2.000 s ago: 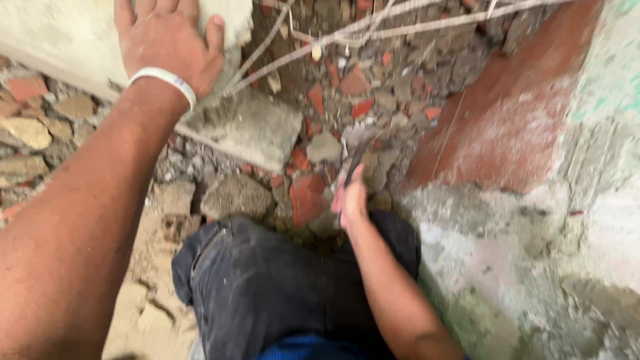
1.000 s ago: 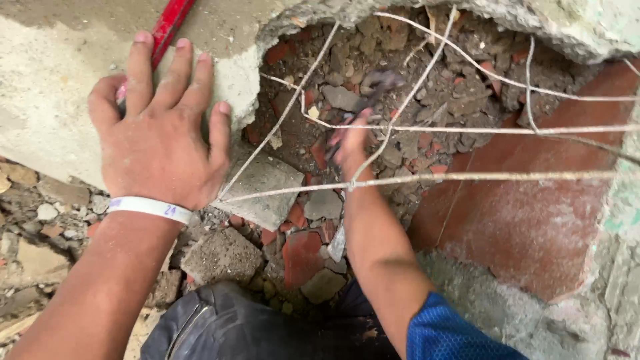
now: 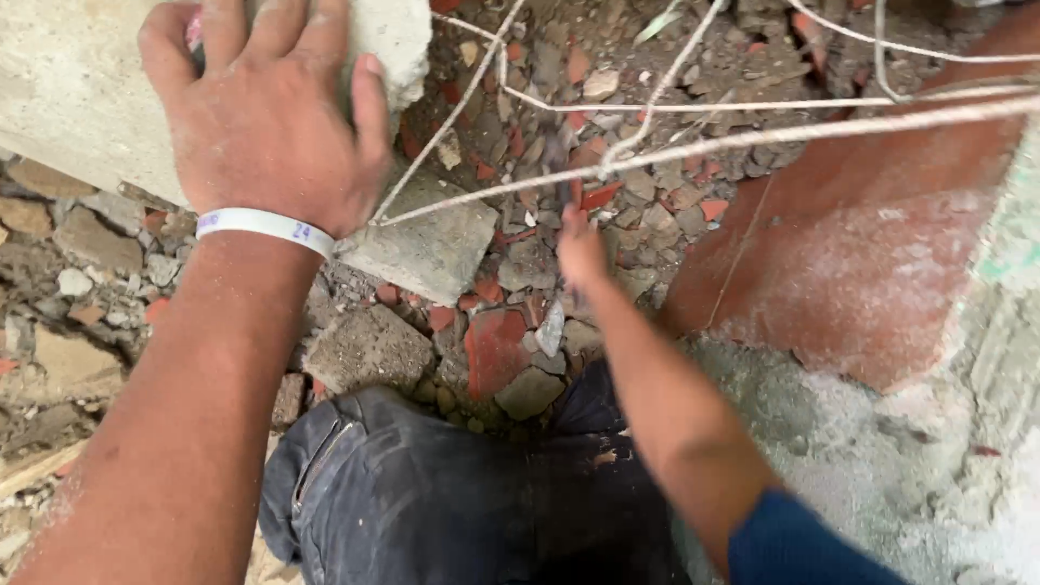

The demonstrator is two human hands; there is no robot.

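My left hand (image 3: 276, 130) lies palm down with spread fingers on the edge of a pale concrete slab (image 3: 89, 106). A bit of a red object (image 3: 194, 31) shows between its outer two fingers; whether the hand grips it is hidden. Blurred by motion, my right hand (image 3: 582, 248) is closed around a dark hand tool (image 3: 561, 158) over broken rubble. The tool's kind is unclear. Red shards (image 3: 601, 196) lie beside that hand. Thin metal rods (image 3: 723, 146) cross just beyond it.
A grey concrete chunk (image 3: 431, 236) sits below the rods' joined end. At right, a reddish panel (image 3: 845, 268) meets a rough plastered surface (image 3: 812, 431). Loose stones (image 3: 97, 240) lie at left. My knees, in dark trousers (image 3: 422, 487), are close to the debris.
My right hand, near the crossing rods a second ago, is now lower, closer to my knees. My left hand stays on the slab. The red object shows less than a second ago. The view has shifted.
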